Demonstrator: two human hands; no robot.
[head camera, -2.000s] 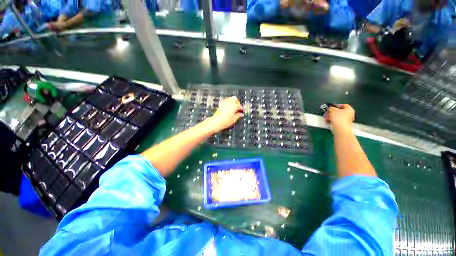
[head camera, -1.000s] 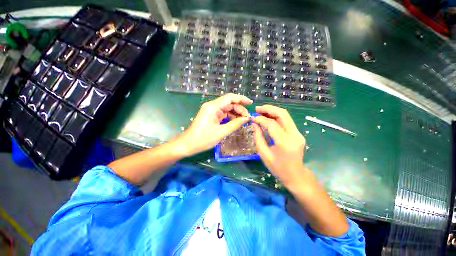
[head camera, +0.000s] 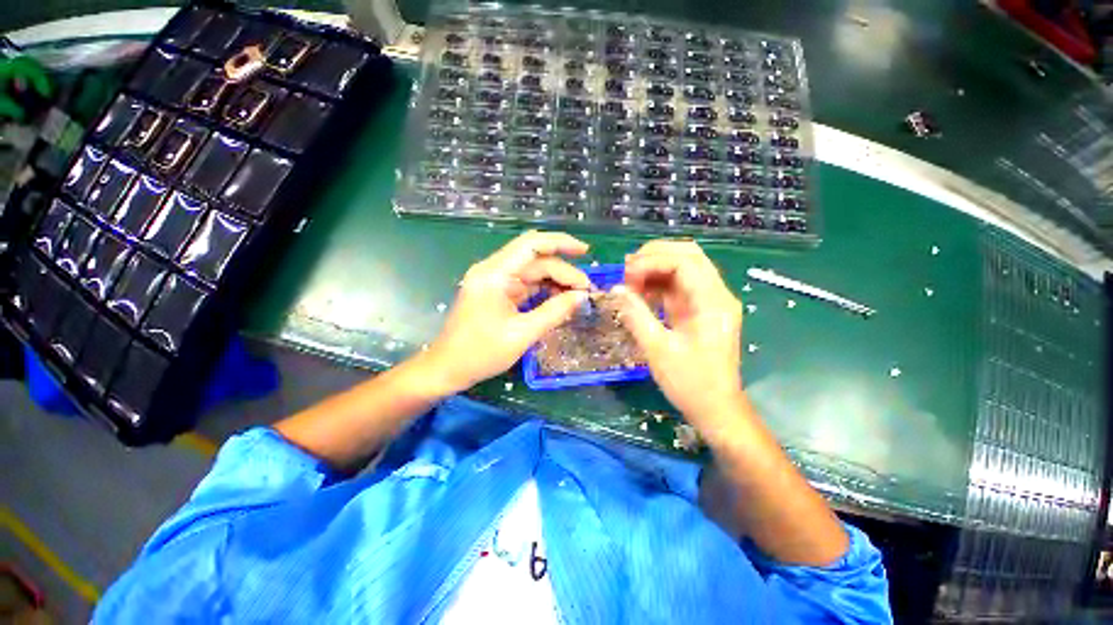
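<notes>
My left hand and my right hand are close together over the blue parts box. Their thumbs and fingertips pinch a tiny dark component between them; it is too small and blurred to make out. The box holds a heap of tiny tan pieces, and the hands cover part of its far side. The clear component tray, with many rows of small dark parts, lies just beyond the hands.
A black case tray with a few gold-rimmed frames lies tilted at left. Pale tweezers lie right of the box among scattered bits. Clear ribbed trays are at right. A dark unit sits on the green conveyor beyond the pale rail.
My left hand has come back from the clear tray and my right hand from the conveyor edge; both now meet over the box. The view has tilted down. A unit now lies on the conveyor.
</notes>
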